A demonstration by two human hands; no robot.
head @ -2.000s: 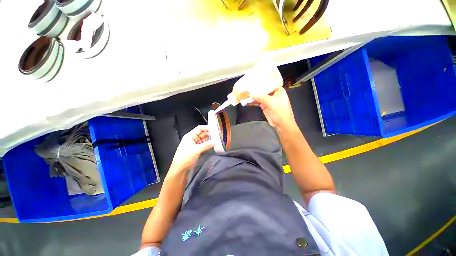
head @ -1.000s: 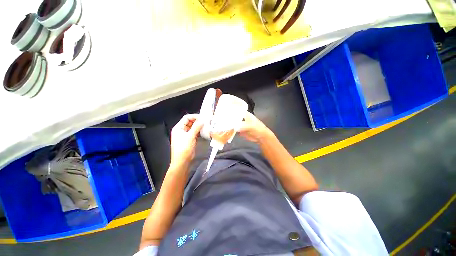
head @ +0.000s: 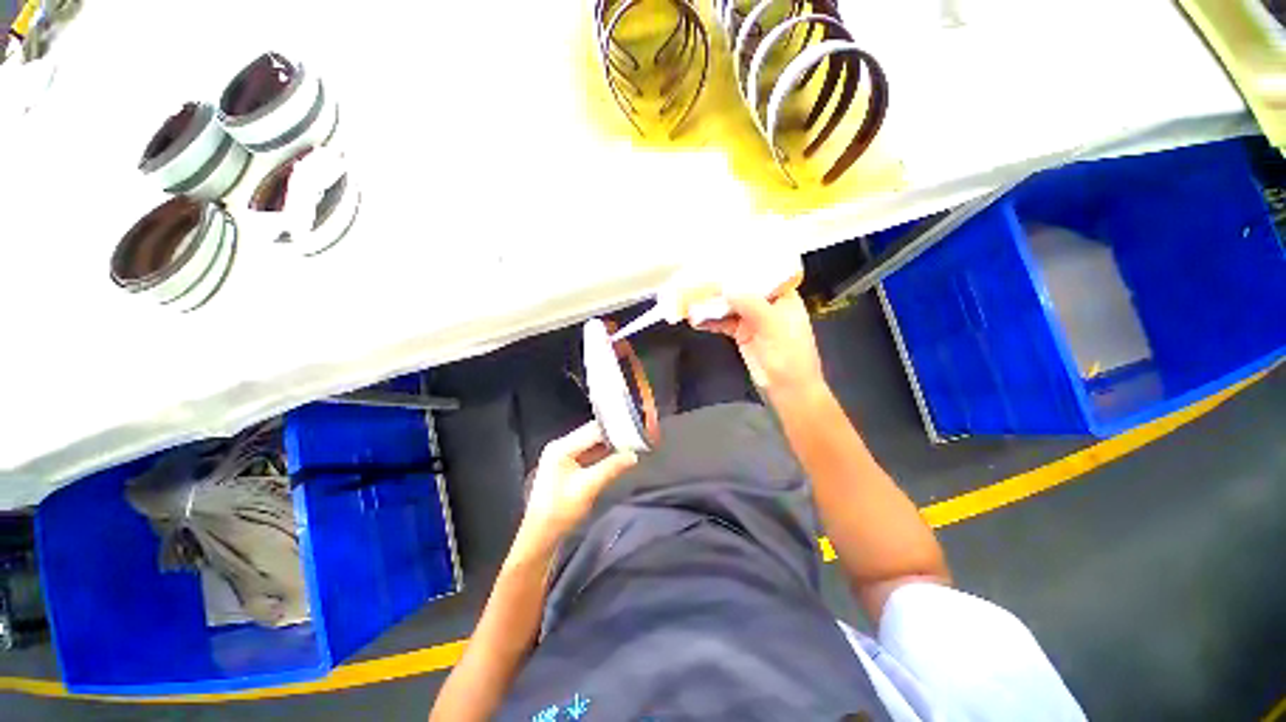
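Note:
My left hand (head: 576, 473) holds a band loop (head: 611, 388) above my lap, at its lower end. The loop is white outside and brown inside, and stands upright, seen nearly edge-on. My right hand (head: 769, 332) holds a white glue bottle (head: 726, 282) at the table's front edge. The bottle lies almost level, its thin nozzle pointing left to the top of the loop. The nozzle tip is at or very near the loop's upper rim; I cannot tell if it touches. The bottle's body is washed out against the white table.
Several rolled bands (head: 176, 251) stand on the white table (head: 466, 184) at left, one under a white scrap (head: 310, 191). Open coiled strips (head: 818, 92) stand on a yellow board (head: 712, 155). Blue bins (head: 374, 529) sit under the table edge; the left one holds grey-beige bundles (head: 233, 536).
The bottle has turned from nozzle down over my lap to nozzle left at the loop's top. My right hand has moved away from the loop. The camera view has shifted, showing more of the table.

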